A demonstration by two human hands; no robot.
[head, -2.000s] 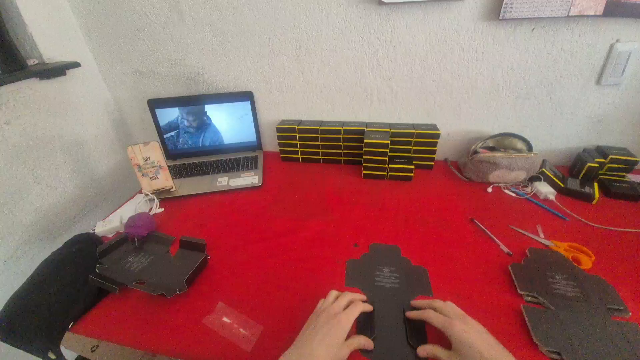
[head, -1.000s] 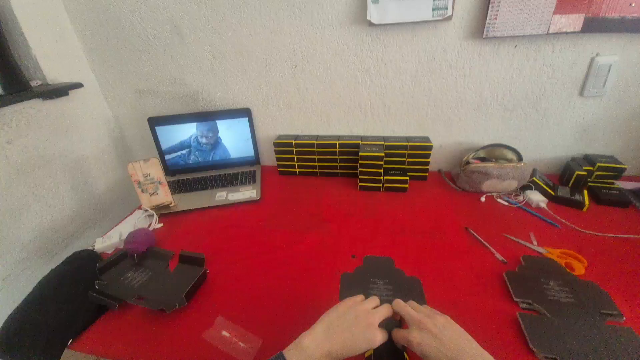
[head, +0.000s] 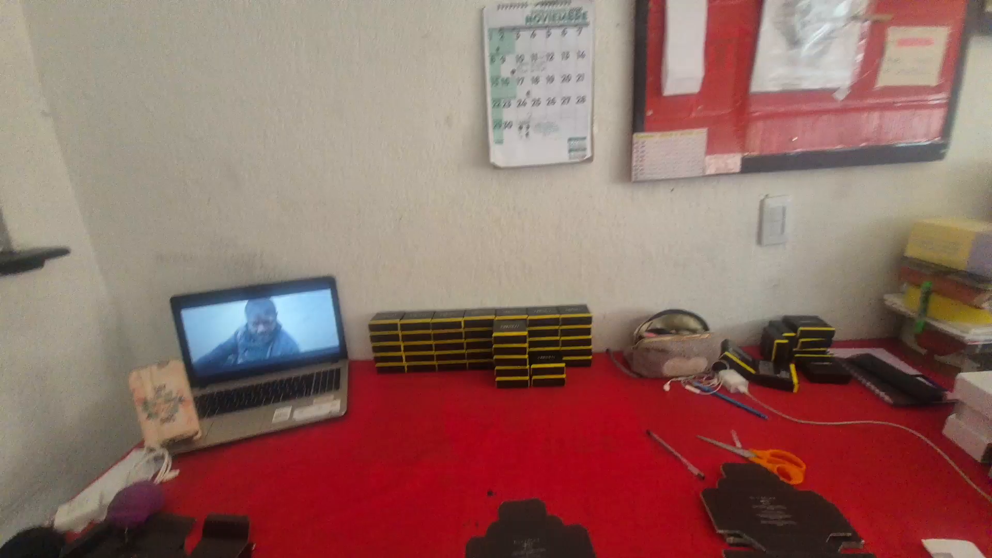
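Neither of my hands shows in the head view. At the bottom edge, the top part of a dark die-cut cardboard box blank (head: 531, 533) lies on the red tabletop, its lower part cut off by the frame. To its right are more flat dark box blanks (head: 775, 511), just below a pair of orange-handled scissors (head: 777, 465). A partly folded dark cardboard piece (head: 225, 535) is at the lower left, beside a round purple object (head: 135, 504). Stacked small black boxes with yellow edges (head: 465, 341) stand against the wall.
A laptop (head: 271, 387) is at the back left, with a phone-like case (head: 164, 403) leaning on it. Toward the right are a pen (head: 674, 454), a grey pouch (head: 671, 353), a white cable (head: 852, 422), loose black boxes (head: 798, 349) and a notebook (head: 891, 380).
The view has tilted up. Both my hands, on the middle box blank in the earlier frames, are out of view now.
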